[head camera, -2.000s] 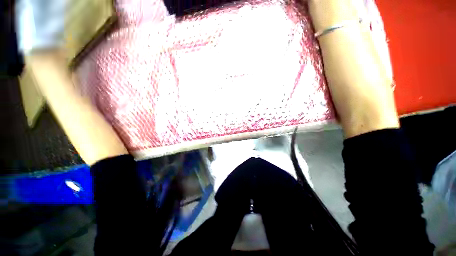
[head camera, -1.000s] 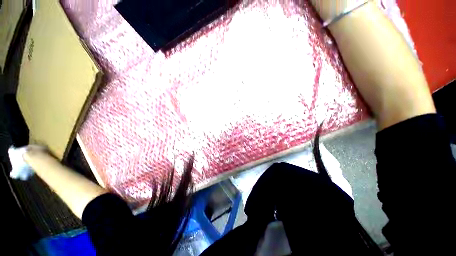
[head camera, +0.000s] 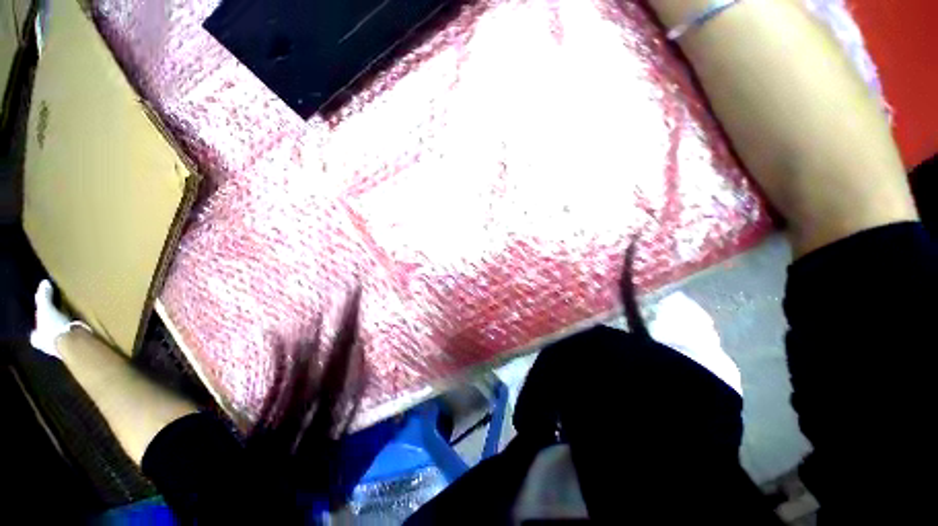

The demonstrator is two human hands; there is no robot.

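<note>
A tan cardboard sheet (head camera: 98, 185) with a small dark marking lies at the left, over the dark conveyor and against the bubble wrap. My left hand (head camera: 51, 321), in a white glove, is at the sheet's lower left edge; whether its fingers grip the edge cannot be told. A flat black rectangular part (head camera: 319, 46) lies on the pink-red bubble wrap (head camera: 309, 185) at the top and is cut off by the picture's edge. My right forearm reaches up across the right side of the table; my right hand is beyond the top edge.
The dark mesh conveyor (head camera: 77, 411) runs along the left. A red cover (head camera: 905, 72) is at the upper right. Below the table edge are a blue plastic object (head camera: 411, 452), my dark-clothed legs and the grey floor. Blurred dark strands hang in front of the table's near edge.
Since two seconds ago, my left hand has moved down and left to the cardboard's edge, and the black part has come into fuller view. In the last second little has changed beyond a slight view shift.
</note>
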